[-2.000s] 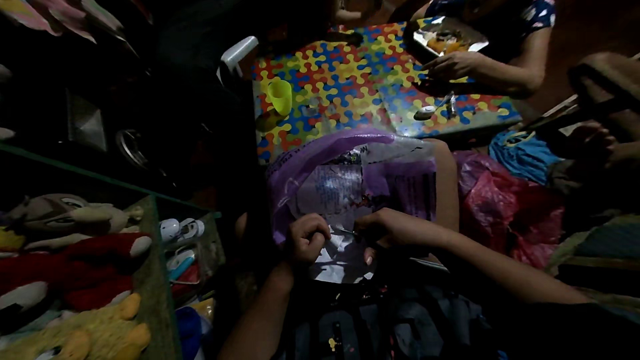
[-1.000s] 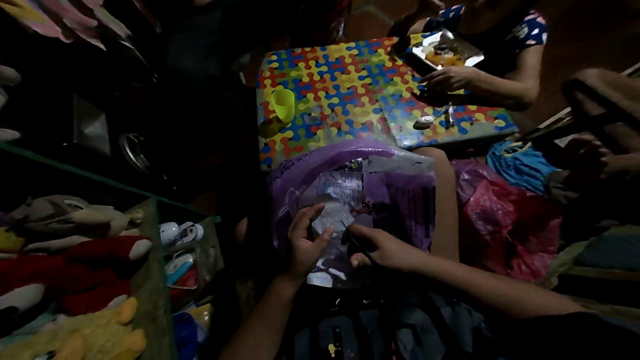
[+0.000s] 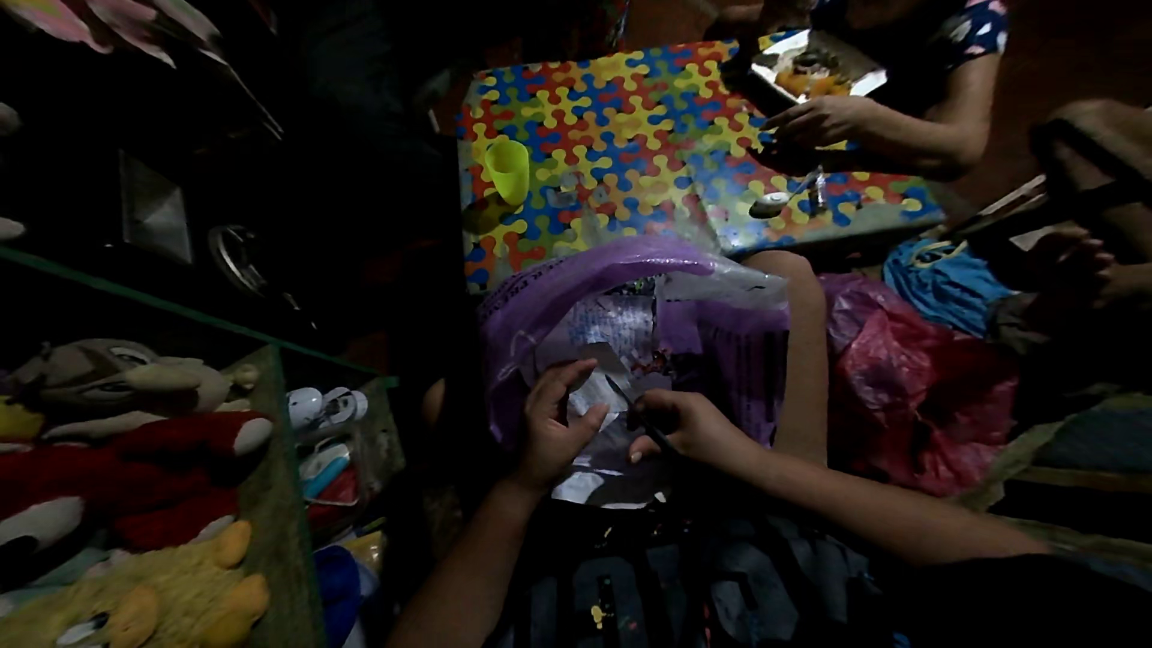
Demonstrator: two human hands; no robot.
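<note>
A purple plastic bag [image 3: 576,274] with printing lies open on my lap, with papers and scraps inside it. My left hand [image 3: 560,423] holds a small piece of paper [image 3: 598,387] between thumb and fingers over the bag's mouth. In my right hand [image 3: 688,427] is a thin dark tool [image 3: 621,393], perhaps scissors, its tip pointing at that paper. A shiny pale sheet [image 3: 607,486] lies below both hands, at the near side of the bag.
Ahead stands a table with a puzzle-pattern cover [image 3: 612,117], bearing a yellow-green cup [image 3: 508,171] and a spoon [image 3: 772,202]. Another person's hand [image 3: 819,121] is beside a plate of food [image 3: 814,72]. Right: a red plastic bag [image 3: 918,387], blue cloth [image 3: 945,279]. Left: stuffed toys [image 3: 135,477] by a wooden partition [image 3: 279,504].
My left hand, closed and low two seconds ago, has opened out and come up with the paper. The other person's plate and hand have shifted slightly.
</note>
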